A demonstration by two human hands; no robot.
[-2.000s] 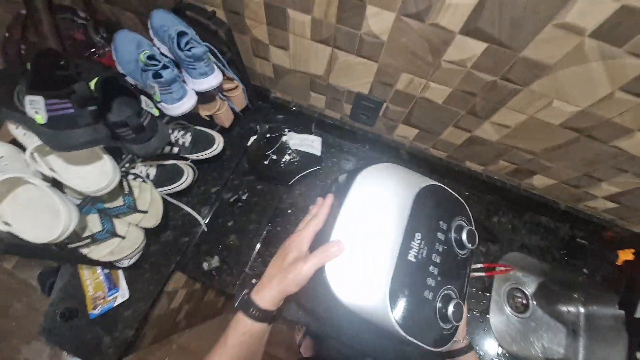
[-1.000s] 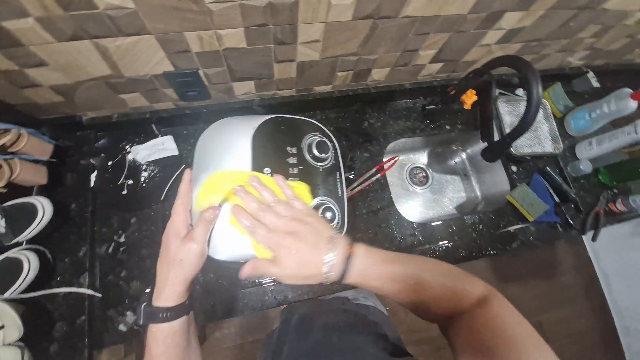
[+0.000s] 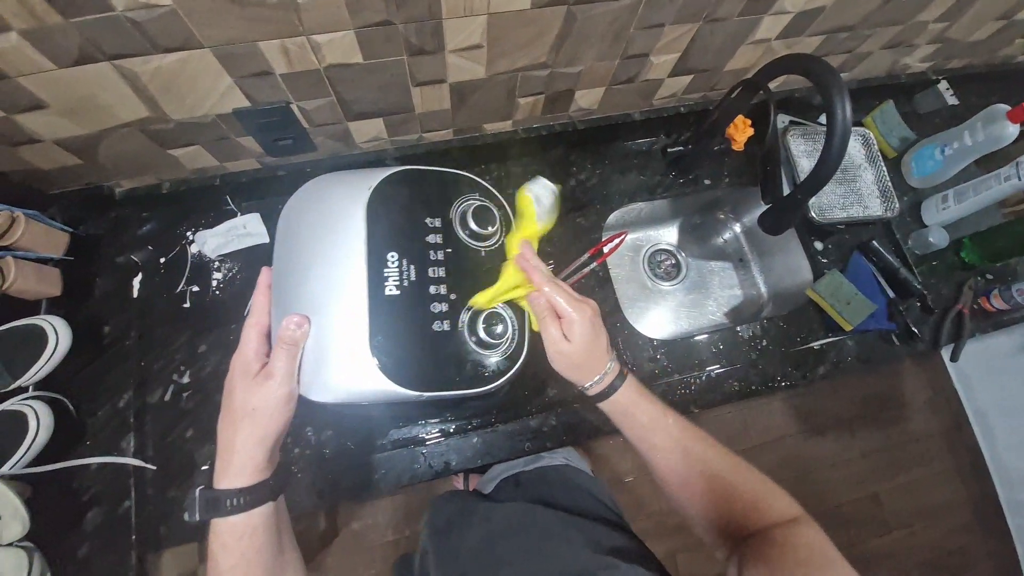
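A silver and black Philco air fryer oven [image 3: 336, 280] stands on the black stone counter, its two knobs toward the right. My left hand [image 3: 268, 360] rests against its left side, with fingers and thumb spread. In my right hand [image 3: 564, 316] is a bunched yellow cloth [image 3: 528, 220], whose lower part touches the panel beside the lower knob [image 3: 492, 328]. Red-tipped tongs [image 3: 596, 256] lie between the cloth and the steel sink, partly hidden behind my right hand.
Right of the oven are the steel sink [image 3: 712, 296], a black faucet [image 3: 840, 120], a wire-mesh tray [image 3: 844, 172], sponges [image 3: 844, 300], bottles [image 3: 956, 148] and pliers [image 3: 960, 316]. A torn white paper [image 3: 232, 234] with crumbs lies left, near several shoes [image 3: 28, 348]. A tiled wall runs behind.
The yellow cloth, spread under my right hand on the oven's top a second ago, is now bunched at the oven's right edge. My left hand stays at its left side. The view has swung right.
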